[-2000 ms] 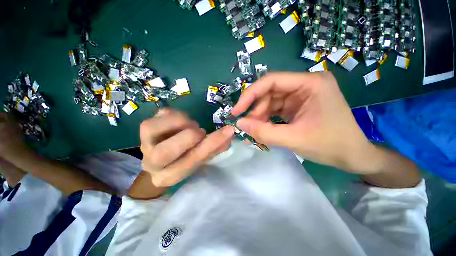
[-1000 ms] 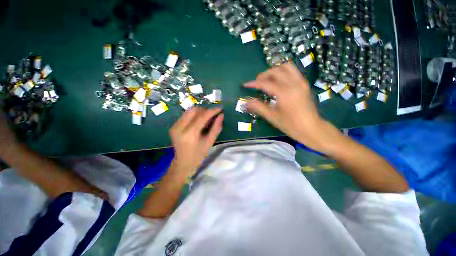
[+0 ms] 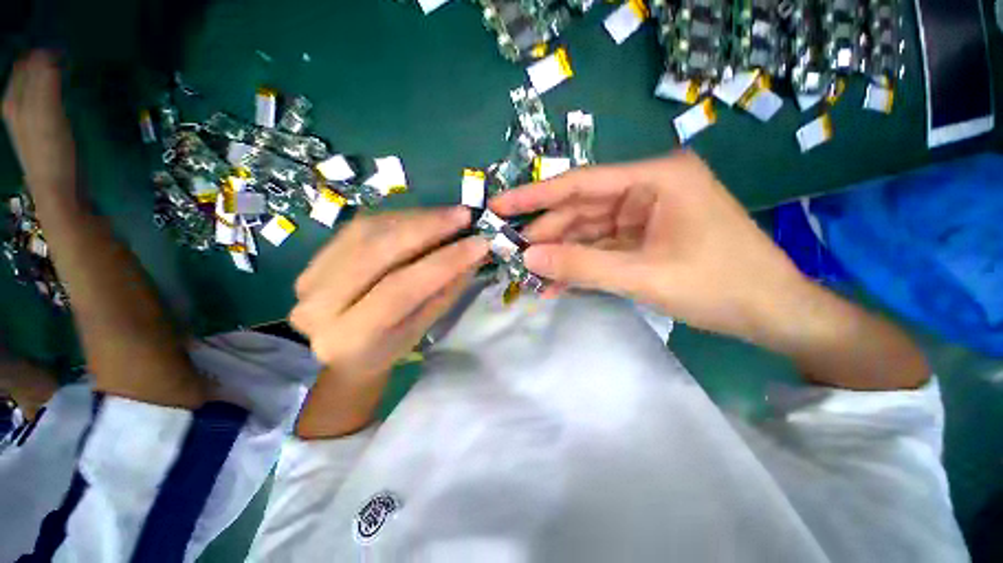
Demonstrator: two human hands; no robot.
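My left hand and my right hand meet in front of my chest and pinch one circuit board between their fingertips. The board is slanted, with a small yellow-orange part at its lower end. A few loose boards with batteries lie on the mat just beyond my fingers. A white battery with a yellow edge shows just above my left fingertips; I cannot tell which board it belongs to. My fingers hide part of the held board.
A loose board pile lies left on the green mat. Rows of boards lie at the back right, beside a long dark panel. A neighbour's arm reaches in at the left, by a smaller pile. Blue cloth is at the right.
My hands were apart over the mat one second ago, the right one at a board. Now they are together, holding a board. The neighbour's arm has reached farther forward, and the view has shifted.
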